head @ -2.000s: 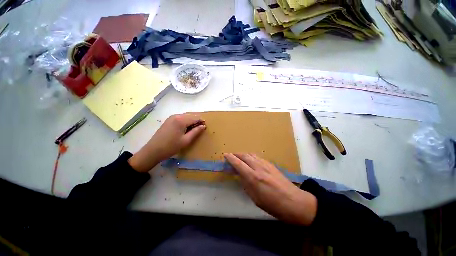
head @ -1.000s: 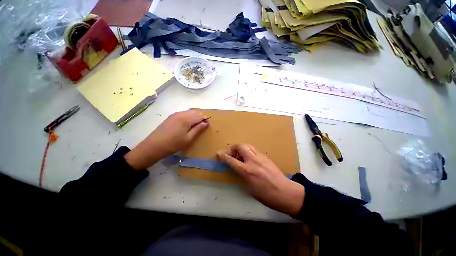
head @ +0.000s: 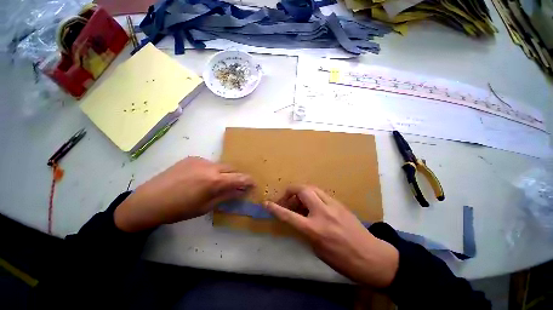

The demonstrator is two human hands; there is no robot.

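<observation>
A blue-grey strap strip point(head: 245, 209) lies across the lower part of the tan work board point(head: 303, 151) and runs out to the right under my right forearm. My left hand point(head: 197, 189) is over the strip's left part, thumb and fingertips together; what is between them cannot be made out. My right hand point(head: 321, 224) rests at the strip with thumb and forefinger near its upper edge; a small piece there is too small to tell. Tiny metal bits lie on the board. A white parts dish point(head: 233, 74) of metal bits stands behind the board.
Pliers point(head: 418, 168) lie right of the board. A yellow pad point(head: 142, 97), green pen point(head: 153, 139), red tape dispenser point(head: 88, 54) and thread snips point(head: 67, 147) are at left. A strip pile point(head: 254, 27) and paper pattern point(head: 424, 112) lie behind. Crumpled plastic point(head: 530, 200) is at right.
My left hand has moved from the board's upper left edge down to the strip, close to my right hand. My right hand stays at the strip. The view has shifted.
</observation>
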